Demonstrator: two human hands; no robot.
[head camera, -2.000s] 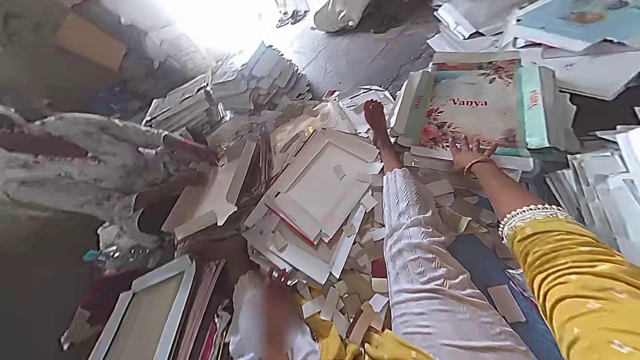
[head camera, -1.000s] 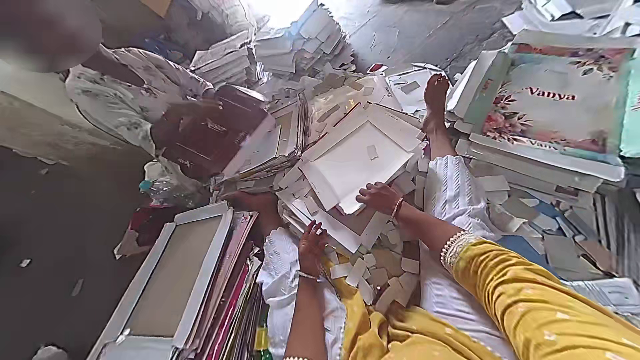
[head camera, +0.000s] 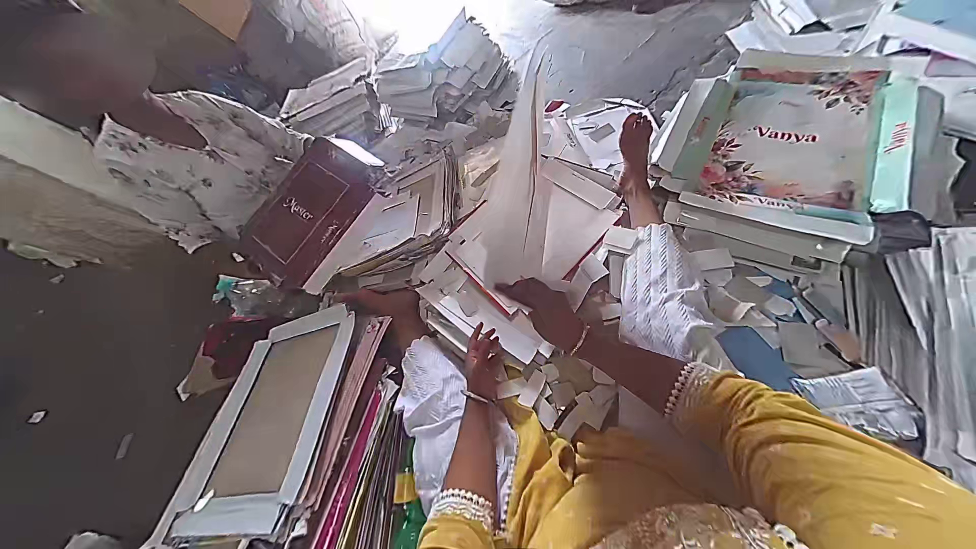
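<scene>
Between my outstretched legs a blurred white cardboard sheet (head camera: 518, 183) stands raised on edge, with my right hand (head camera: 543, 305) at its lower end, fingers on it. Beneath lies a stack of white cardboard box blanks (head camera: 476, 309), some red-edged. My left hand (head camera: 482, 352) is beside the stack's near edge, fingers spread, holding nothing. Small cardboard offcuts (head camera: 572, 396) lie heaped below my right hand. A floral printed box blank (head camera: 801, 145) tops a pile at the right. At the left is a maroon printed box panel (head camera: 305, 210), in front of another person's patterned garment (head camera: 206, 160).
A folded frame-like box blank (head camera: 267, 427) tops a tall stack at the lower left, beside a green bottle (head camera: 409, 496). Stacked sheets (head camera: 442, 76) stand at the back. More sheets (head camera: 938, 320) stand at the right, near a blue piece (head camera: 755, 358).
My right hand has moved from the floral box pile to the middle stack, where a white sheet is now raised. The maroon panel has moved to a different angle beside the other person.
</scene>
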